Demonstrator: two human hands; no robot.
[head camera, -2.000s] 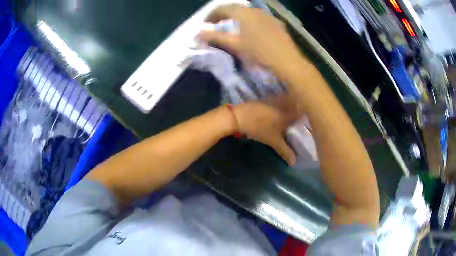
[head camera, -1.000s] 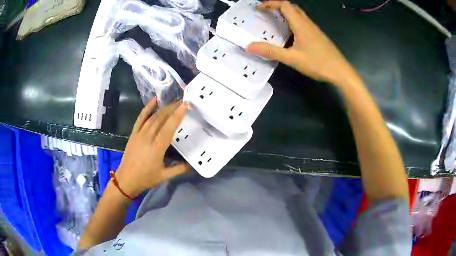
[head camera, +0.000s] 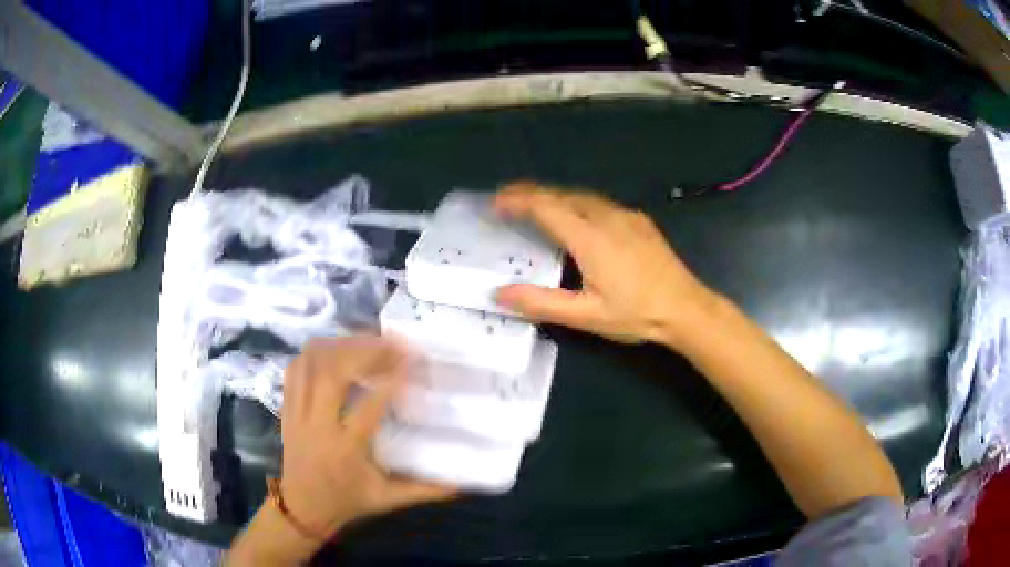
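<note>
Several white socket outlet units (head camera: 471, 343) lie overlapping in a column on the dark green bench, blurred by motion. My right hand (head camera: 598, 266) grips the top unit (head camera: 484, 253), thumb on its near side and fingers on its far side. My left hand (head camera: 343, 426) is at the left end of the nearest units, thumb along the near edge; it is blurred. Bagged power cords (head camera: 294, 282) run left from the units to the long white power strip (head camera: 183, 366), which stands along the left with its dark USB slots at the near end.
A yellowish pad (head camera: 83, 230) lies at the far left. A thin black and pink wire (head camera: 764, 161) lies at the far right of the bench. Bagged white items (head camera: 980, 354) are at the right end. A grey metal bar (head camera: 100, 83) crosses the upper left; blue bin parts show lower left.
The view has turned and shifted. The units, fanned out slantwise before, now sit closer together in a straighter column. Both hands stay at the units' opposite ends.
</note>
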